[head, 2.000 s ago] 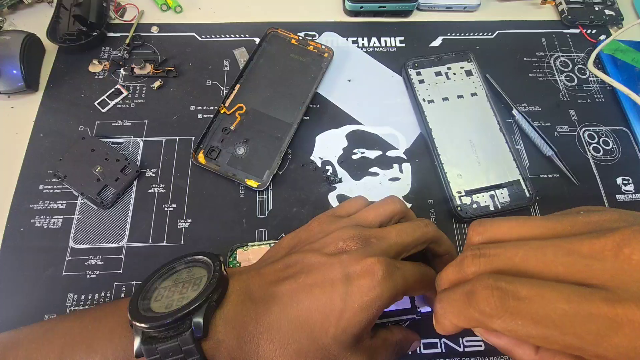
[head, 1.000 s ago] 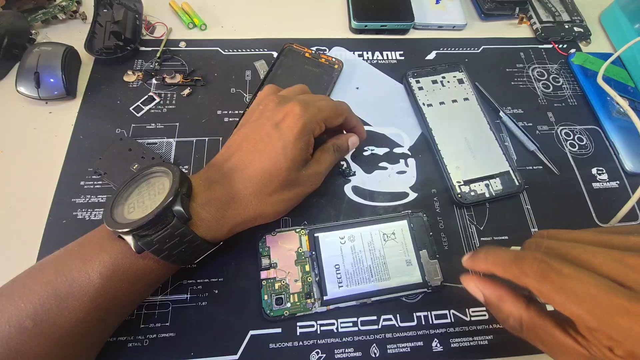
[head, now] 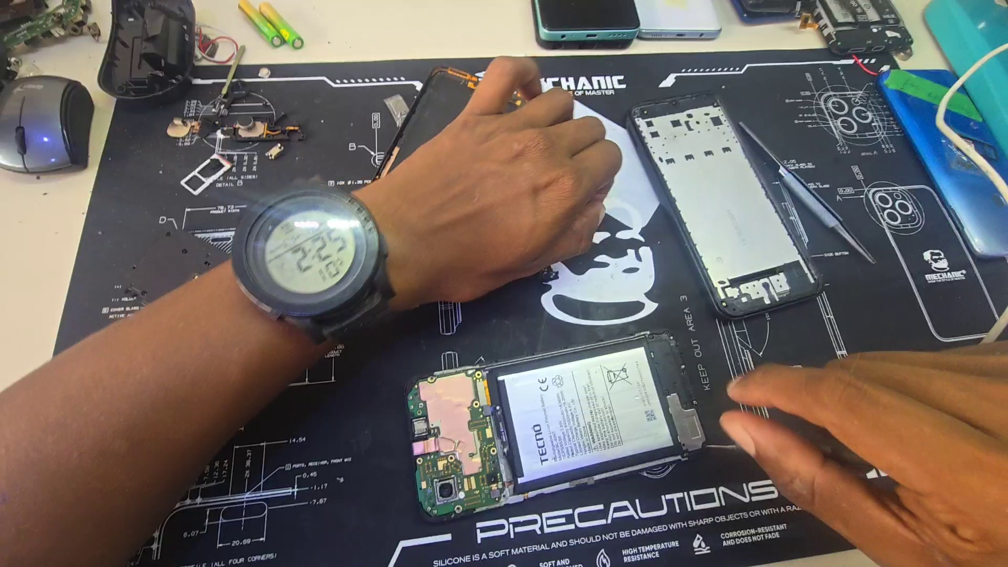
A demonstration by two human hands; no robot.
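My left hand [head: 504,181], with a digital watch [head: 307,256] on the wrist, reaches over the black phone back housing [head: 429,106] and hides most of it; whether its bent fingers hold anything cannot be seen. Below it, an opened phone [head: 591,409] lies on the mat with its green circuit board [head: 465,480] and white Tecno battery [head: 587,409] exposed. To the right of that phone is my right hand [head: 882,449], thumb and forefinger apart, with nothing between them. Farther up lies a phone frame [head: 724,205], with metal tweezers [head: 811,197] beside its right edge.
Small phone parts [head: 256,130] and a SIM tray [head: 206,173] lie at the upper left, near a computer mouse [head: 43,124]. Two green batteries [head: 272,24] and several phones stand along the back. A blue phone cover [head: 957,165] and a white cable [head: 949,134] are at the right.
Two seconds ago both hands were together over the opened phone. They have parted, the left going up to the back housing and the right staying at the right side, uncovering the opened phone.
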